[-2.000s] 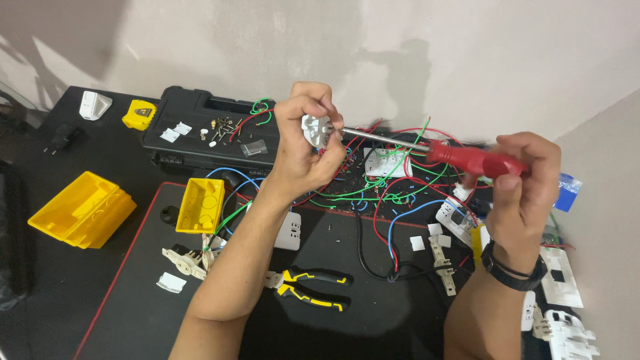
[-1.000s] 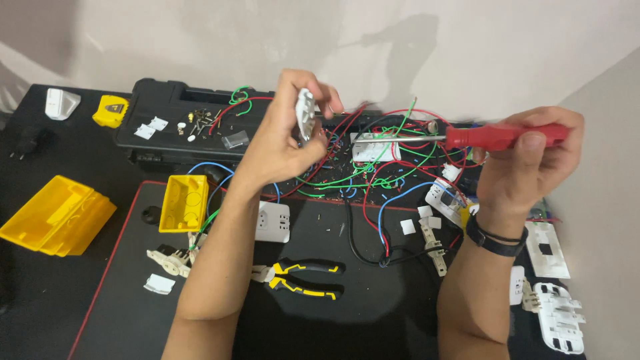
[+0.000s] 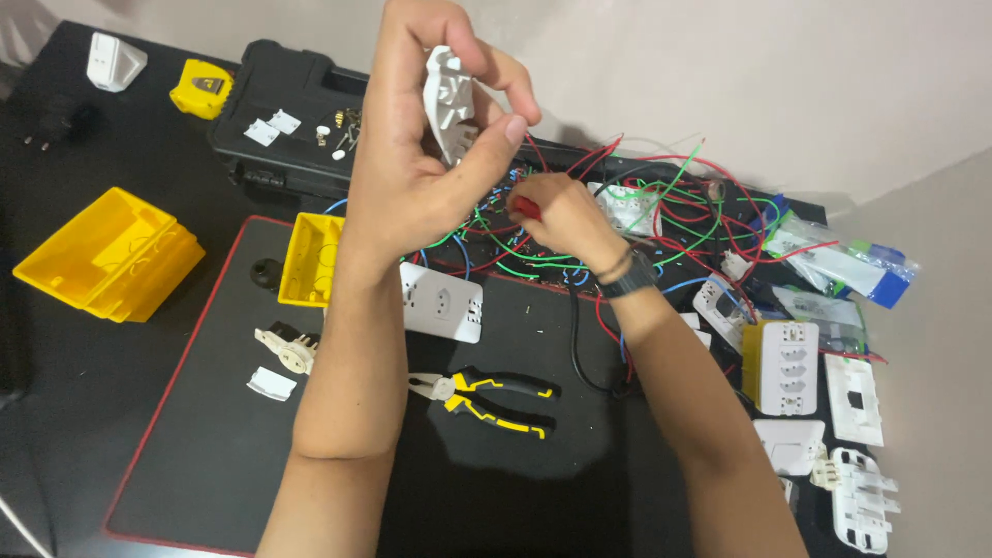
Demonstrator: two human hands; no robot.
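Observation:
A small white plastic electrical part (image 3: 451, 105) sits upright between the thumb and fingers of my left hand (image 3: 422, 147), raised over the black case. My right hand (image 3: 562, 217) is lower, among the wires, closed on the red handle of a screwdriver (image 3: 528, 208); its shaft is hidden. Red and green wires (image 3: 697, 209) spread to the right of that hand, across a white socket plate (image 3: 626, 208). Nearer me, combination pliers (image 3: 480, 395) with black and yellow handles lie on the dark mat, and a white socket plate (image 3: 453, 302) lies beyond them.
Yellow electrical boxes (image 3: 116, 256) stand at left, another (image 3: 310, 260) beside my left forearm. A tape measure (image 3: 203, 87) is near the black tool case (image 3: 291, 147), which carries screws and small white pieces. Socket modules, cover plates (image 3: 852, 399) and plastic packets (image 3: 837, 256) line the right side.
My right hand, still on the red screwdriver, has moved left and down to the wires from its raised place at the right. My left hand keeps hold of the white part. The view has shifted.

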